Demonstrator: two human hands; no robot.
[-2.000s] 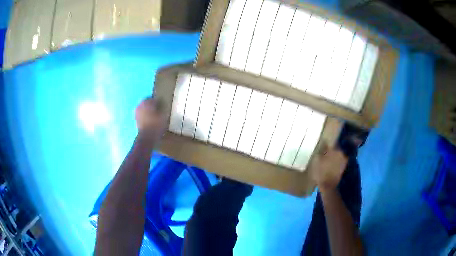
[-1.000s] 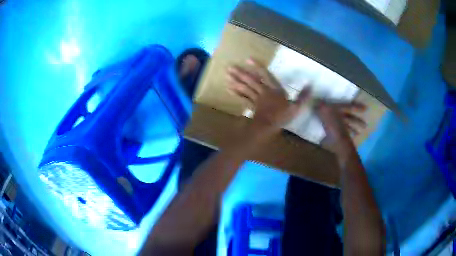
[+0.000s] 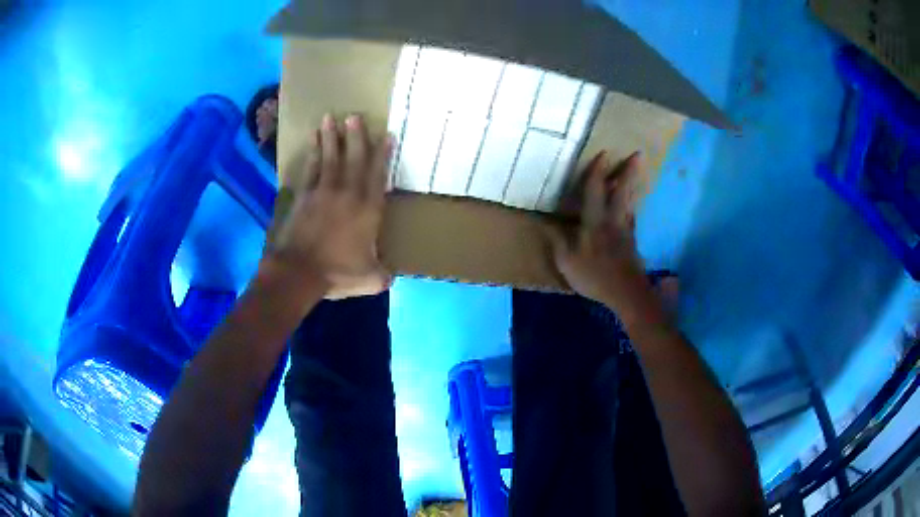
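A brown shipping carton (image 3: 474,242) stands in front of my legs. Its two end flaps are folded inward, and the far long flap (image 3: 454,25) and the near long flap stand outward. Several white product boxes (image 3: 469,126) show in the gap between the end flaps. My left hand (image 3: 338,207) lies with fingers spread on the left end flap and near edge. My right hand (image 3: 602,227) rests on the right end flap and near edge, with fingers bent. Neither hand is closed on a thing; both press on the carton.
A blue plastic stool (image 3: 151,273) lies tipped on the floor at the left. Another blue stool (image 3: 479,434) is between my legs. More blue plastic furniture (image 3: 873,151) stands at the right, beside a brown carton (image 3: 878,35) at the top right corner.
The filled cartons seen earliest have left the view. Since one second ago, my hands have moved apart to the carton's two ends, the carton sits further left in view, and more white boxes show.
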